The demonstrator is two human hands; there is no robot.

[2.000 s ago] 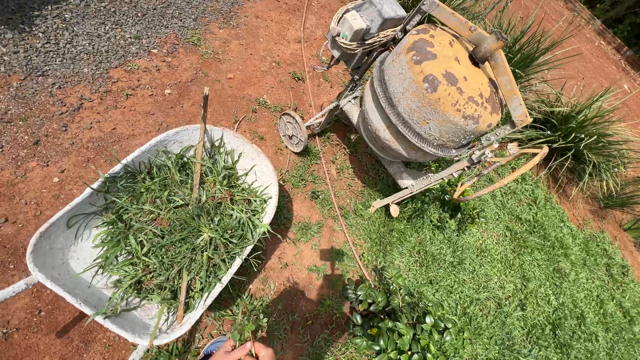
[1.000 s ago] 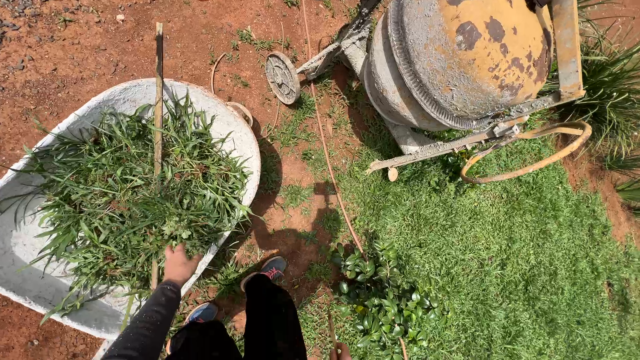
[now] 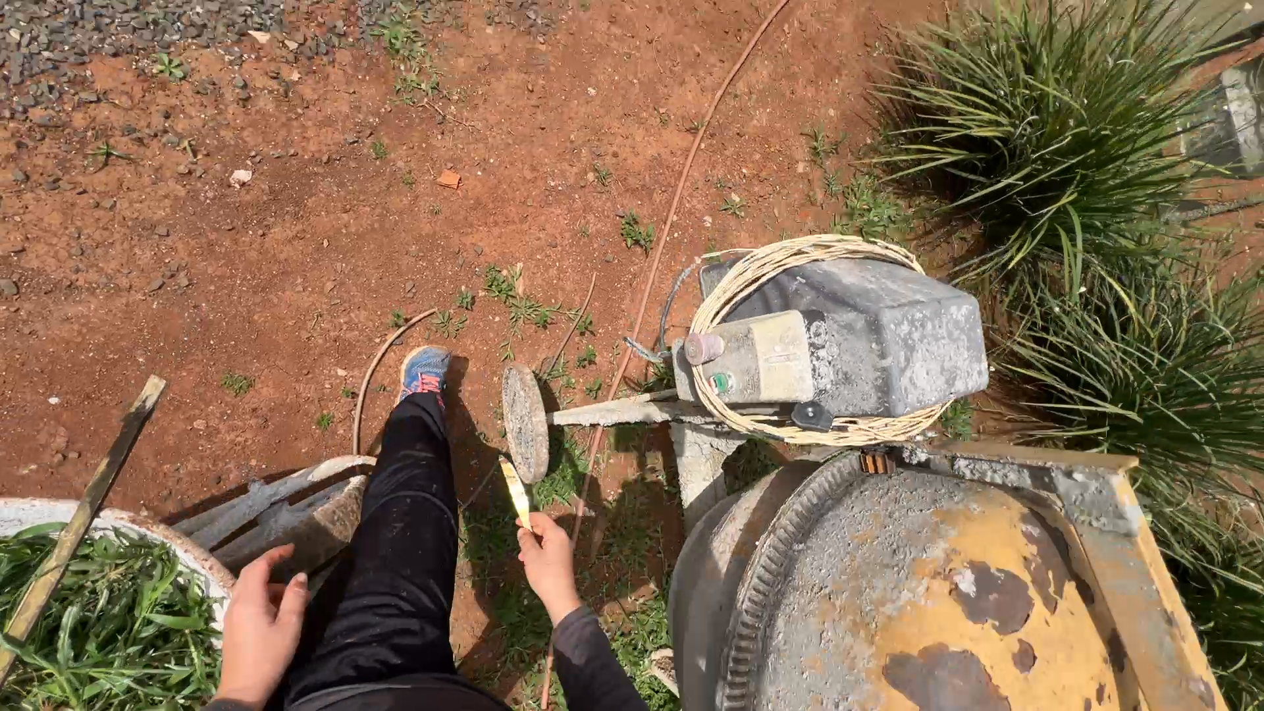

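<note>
My right hand grips a thin, pale yellow and white tool with a dark tip, its exact kind unclear, close to the small wheel of a cement mixer. My left hand is empty, its thumb and fingers apart, beside the rim of a white wheelbarrow. Cut grass and weeds fill the visible part of the wheelbarrow. Across them lies a narrow wooden stick, which juts past the far rim. The wheelbarrow's wheel is partly hidden beside my leg.
The cement mixer's yellow drum stands at the lower right, with a coiled cable around its motor housing. A thin hose crosses the red soil. Gravel lies at the upper left, grass clumps at the right.
My left hand was on the weeds in the wheelbarrow one second ago and is now off them, fingers spread. The view has shifted, with the motor housing and the gravel back in sight.
</note>
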